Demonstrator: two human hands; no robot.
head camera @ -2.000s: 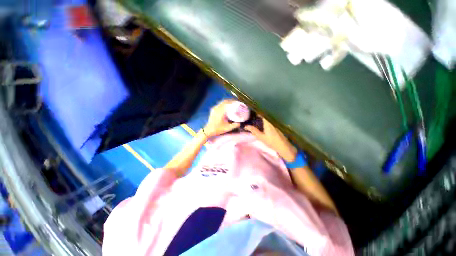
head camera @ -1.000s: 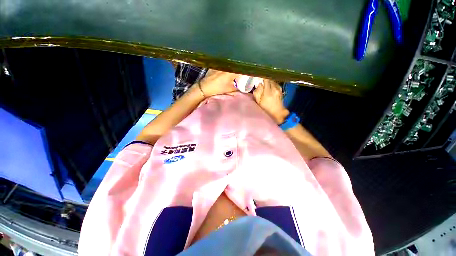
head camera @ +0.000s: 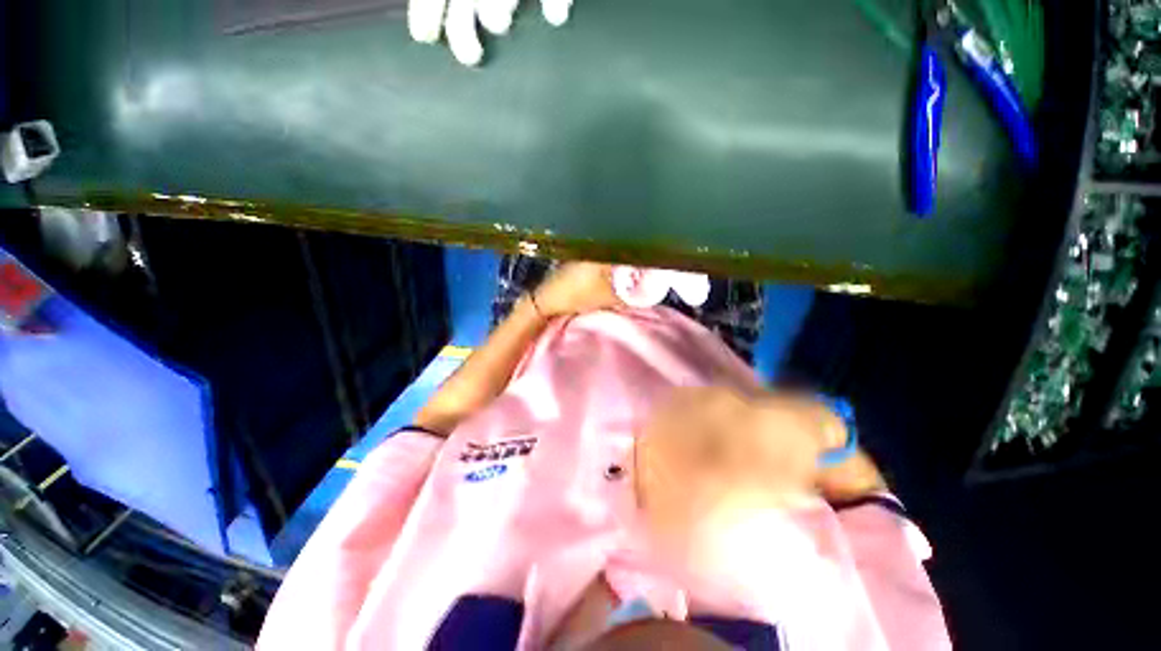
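My left hand is bare at the back and sits just below the bench edge, in front of my waist. White rounded, finger-shaped material shows at its fingertips and looks like a white glove held there; the fingers under it are hidden. My right hand is a large blur, raised in front of my chest and apart from my left hand. Its fingers cannot be made out, nor anything in it. White glove fingers lie on the bench, cut off by the top edge.
Blue-handled side cutters lie at the bench's right, beside green strips. A black compartment tray with green and silver pieces is at far right. A small white holder stands at the left bench edge. A blue box is at lower left.
My right hand has left the white item by my left hand and come up towards my chest and the camera. The view has shifted, so glove fingers and the white holder now show.
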